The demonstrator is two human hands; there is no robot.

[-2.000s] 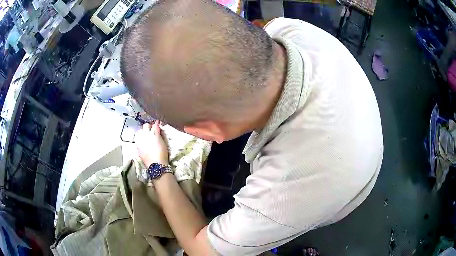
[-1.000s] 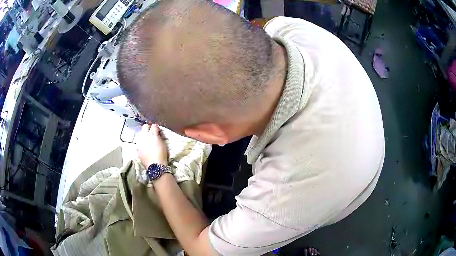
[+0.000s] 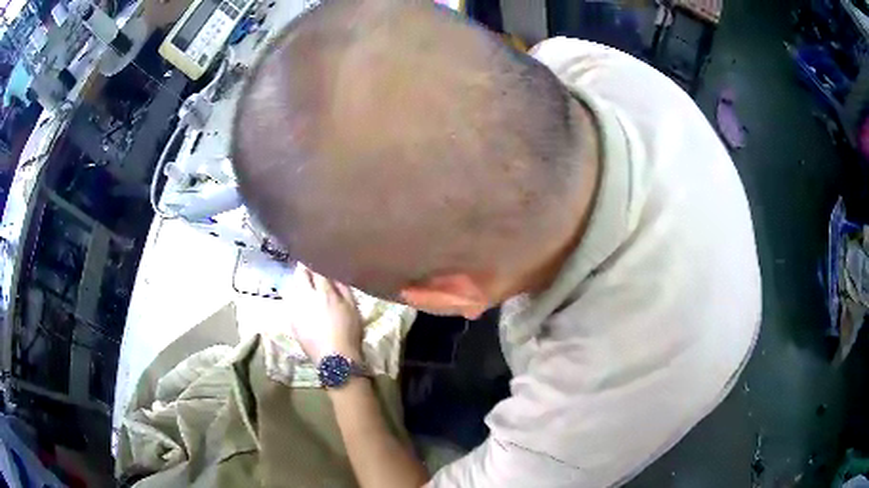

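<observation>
Neither of my hands is in view. In front of me a person (image 3: 629,276) in a pale polo shirt bends over a white sewing machine table (image 3: 176,276). The person's hand (image 3: 329,319), with a dark watch on the wrist, lies flat on cream cloth (image 3: 286,348) beside the needle plate (image 3: 255,274). The khaki garment (image 3: 305,434) lies bunched along the near part of the table and under the forearm. The person's head hides most of the machine head (image 3: 205,197), the needle area and the other hand.
A yellowish control panel (image 3: 202,36) stands behind the machine. More machines and reels (image 3: 119,38) are at the upper left. A stool (image 3: 681,43) stands at the top right. A pink piece (image 3: 731,119) lies on the dark floor. A bundle of cloth (image 3: 846,276) is at the right edge.
The person's head, shoulder and watch hand have shifted right and down in the view. The hand is farther from the needle plate, and the cream cloth beside it shows more. The view has also shifted slightly.
</observation>
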